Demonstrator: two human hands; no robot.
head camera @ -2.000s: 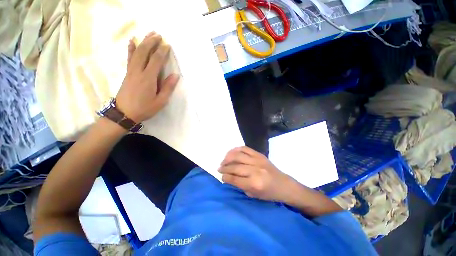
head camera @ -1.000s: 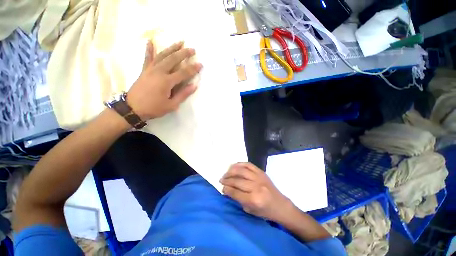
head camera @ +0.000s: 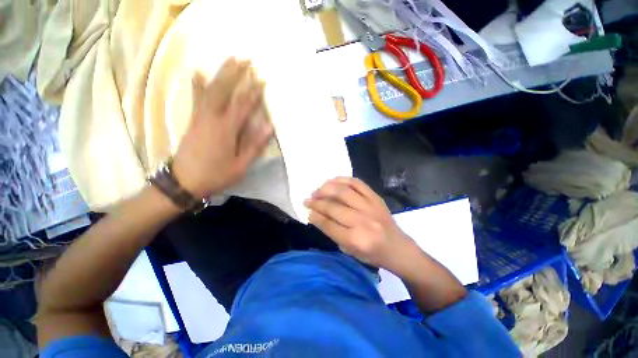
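Observation:
A cream fabric panel lies in folds over the machine table and hangs off its front edge; much of it is overexposed to white. My left hand lies on the panel, blurred, fingers spread and pointing up. My right hand pinches the panel's lower corner near my lap, between thumb and fingers. The needle area is not clearly visible; a small metal fitting shows at the top centre.
Scissors with red and yellow handles lie right of the panel. Cut tape strips heap at the left, with more beside the scissors. Blue crates with beige pieces stand at the right. White boards lie beside my lap.
My right hand has moved up toward the table with the fabric corner. The panel's lower part has drawn up and bunched. My left hand has shifted slightly on the fabric.

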